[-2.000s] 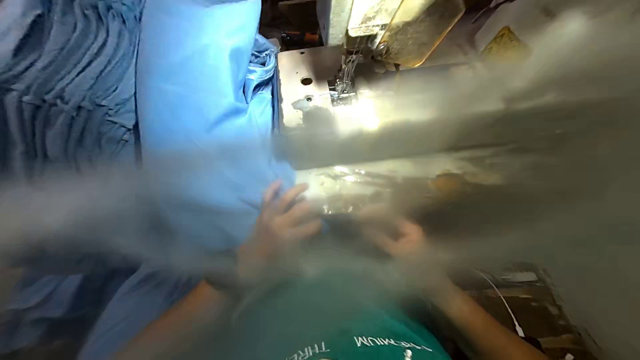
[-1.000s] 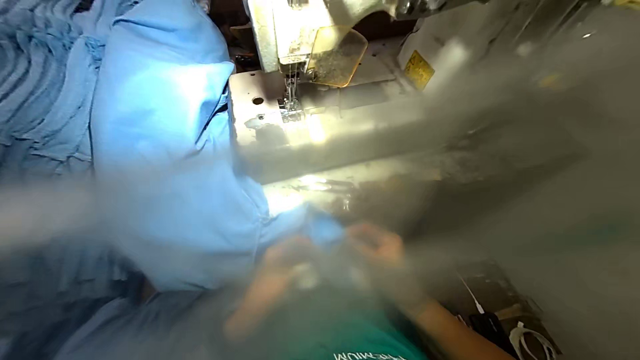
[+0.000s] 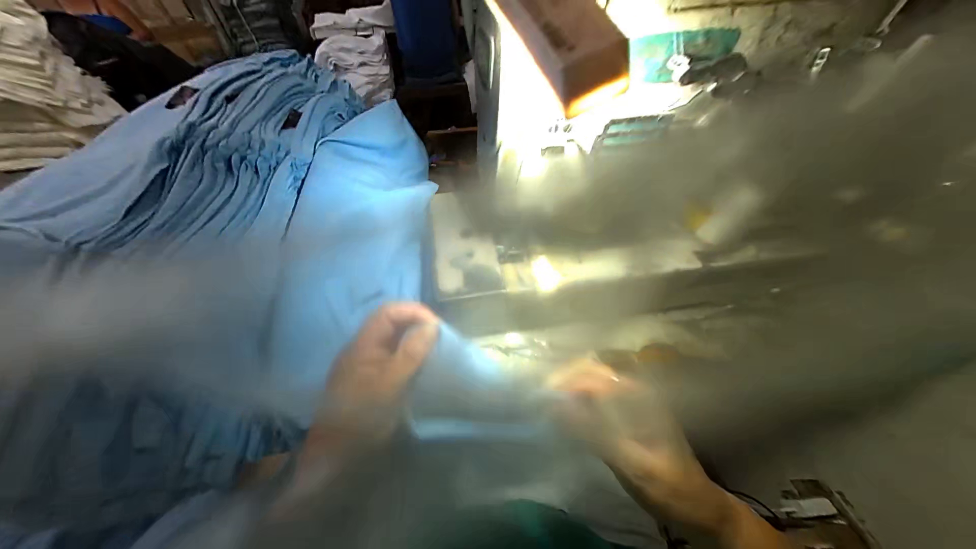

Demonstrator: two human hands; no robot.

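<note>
Light blue fabric (image 3: 465, 381) is stretched between my two hands in front of my body. My left hand (image 3: 385, 358) pinches its left side between thumb and fingers. At the right end of the same fabric, my right hand (image 3: 598, 389) is closed on it, though haze blurs its fingertips. Just left of and beyond my left hand lies a larger light blue garment piece (image 3: 358, 213). The metal bed plate of a sewing machine (image 3: 465, 252) lies beyond the hands; its needle area is hazy.
Stacked blue garments (image 3: 221, 152) spread over the left side. Behind them are folded white cloths (image 3: 358, 53) and a cream fabric pile (image 3: 46, 91). A brown block-shaped object (image 3: 568, 49) is above the machine. A blurred haze covers much of the right.
The view has swung up, showing more of the background. My hands have moved apart, and a piece of blue fabric now spans between them.
</note>
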